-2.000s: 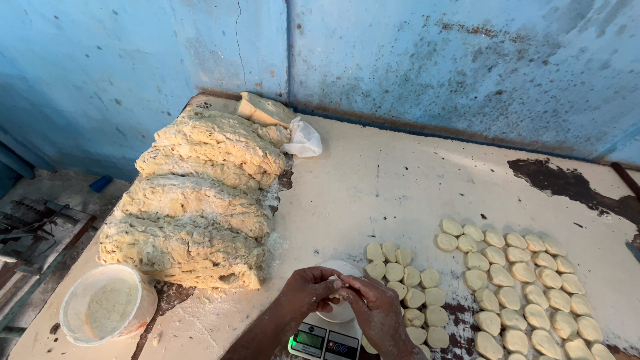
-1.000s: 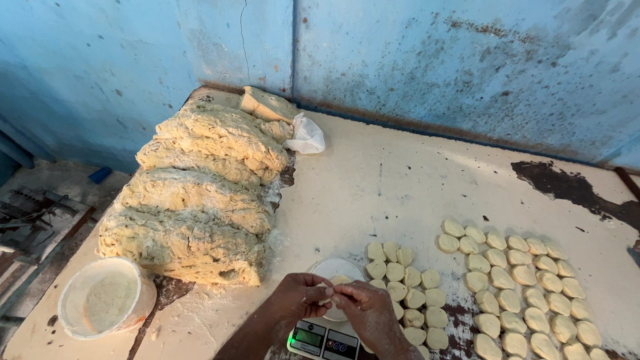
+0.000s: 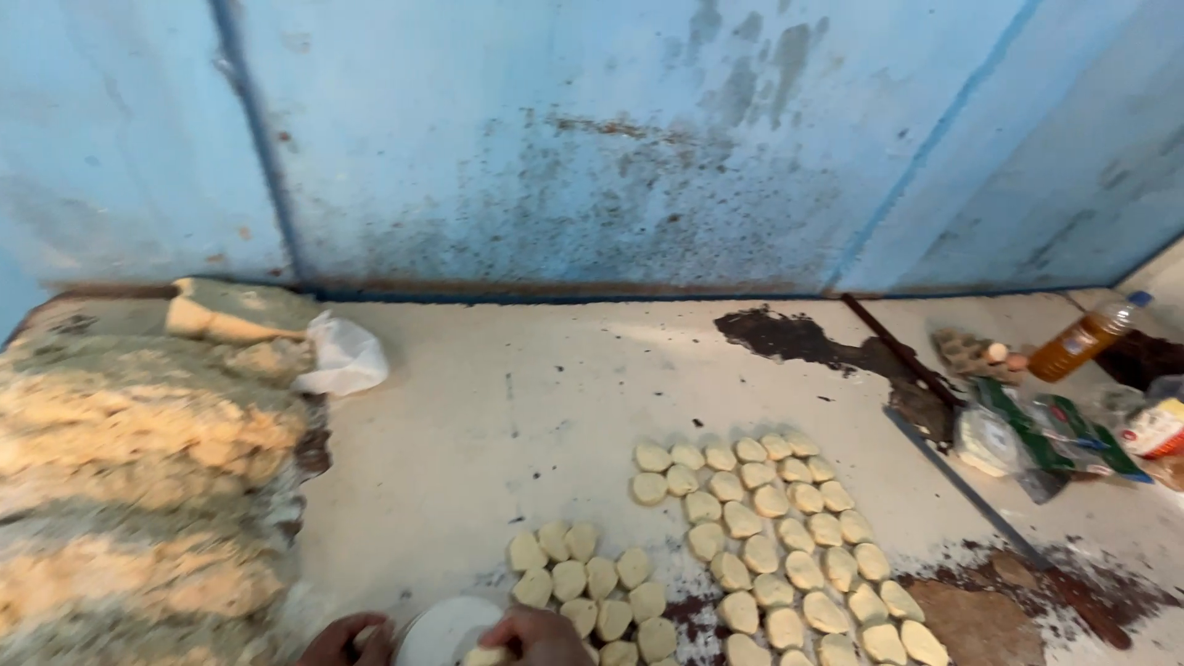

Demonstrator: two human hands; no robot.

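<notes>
At the bottom edge, my left hand [image 3: 347, 640] is partly cut off by the frame, its fingers closed around a small pale bit of dough [image 3: 366, 638]. My right hand [image 3: 541, 635] has its fingertips on a dough piece [image 3: 488, 657] over the right side of a round white plate [image 3: 446, 629]. The plate lies between both hands. Just right of my right hand sits a group of flattened dough pieces [image 3: 601, 575]; a larger group in rows [image 3: 803, 569] lies farther right. The scale seen earlier is out of frame.
A large mass of rough dough [image 3: 139, 499] fills the left, with a white plastic bag [image 3: 342, 353] behind it. At right are a long blade with a handle [image 3: 980, 504], plastic packets [image 3: 1027, 435], eggs in a carton [image 3: 971, 351] and a bottle of amber liquid [image 3: 1082, 342].
The view has swung up and to the right, bringing the bottle and packets in. My hands, together above the scale a second ago, are now apart on either side of the plate.
</notes>
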